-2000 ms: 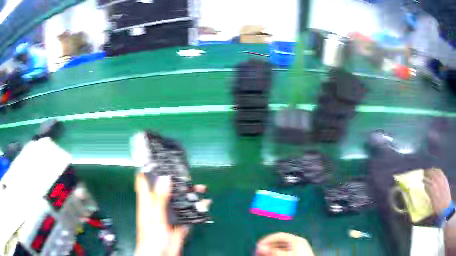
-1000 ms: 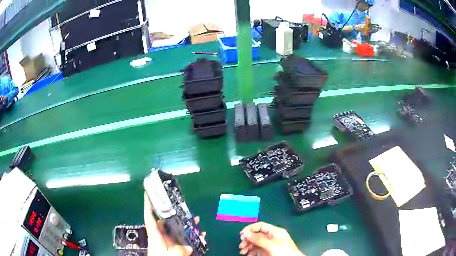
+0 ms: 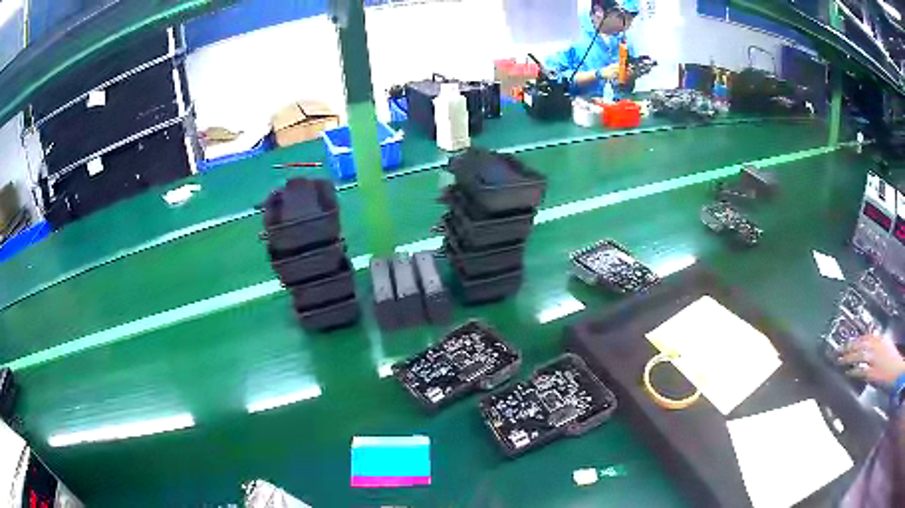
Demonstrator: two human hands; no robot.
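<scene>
Neither of my hands is in view. At the bottom edge, left of centre, the pale top end of a unit (image 3: pixel 270 494) shows, cut off by the frame; what holds it is hidden. Two circuit board assemblies in black housing halves lie face up side by side in front of me, one on the left (image 3: pixel 458 365) and one on the right (image 3: pixel 548 405). A cyan card with a magenta edge (image 3: pixel 391 459) lies flat below them. A small pale part (image 3: pixel 585 476) lies right of the card.
Stacked black housing shells stand left (image 3: pixel 310 253) and right (image 3: pixel 493 223), with ridged black blocks (image 3: pixel 409 290) between. A black mat (image 3: pixel 635 397) at right bears paper sheets and a tape roll (image 3: pixel 671 382). Another person's hand (image 3: pixel 873 359) touches units at far right. A power supply (image 3: pixel 35 481) is bottom left.
The view has turned right, so the bench things stand further left. My hands and most of the held unit have left the picture. The neighbour's hand at far right has come into view.
</scene>
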